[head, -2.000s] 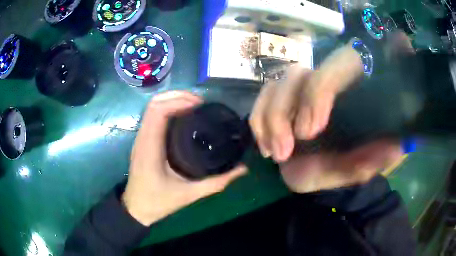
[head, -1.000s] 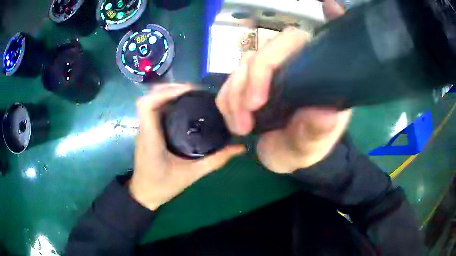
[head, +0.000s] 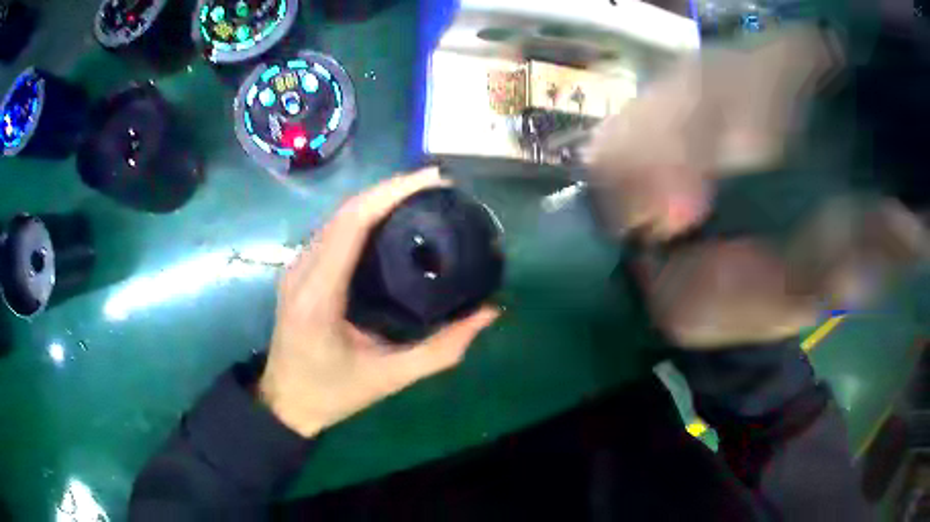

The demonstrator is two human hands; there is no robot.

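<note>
My left hand (head: 337,306) is closed around a black housing (head: 433,270), thumb below and fingers above. Its plain round end faces me, with a dark central recess and small shiny specks. My right hand (head: 714,204) is strongly blurred, to the right of the housing and apart from it. It is wrapped around the dark handle of the electric screwdriver (head: 795,199), which is blurred too. A thin bright piece, perhaps the bit, shows left of the right hand; its tip is not clear.
The blue-and-white screw feeder (head: 474,107) stands behind the housing, with loose screws in its bin. A lit round display unit (head: 296,112) and an unlit black unit (head: 138,148) stand at the left, with more units around them. A grey-faced unit (head: 31,265) lies far left.
My right hand and the screwdriver came in close to the housing, then moved away to the right. My left hand still holds the housing, whose end is now turned slightly differently.
</note>
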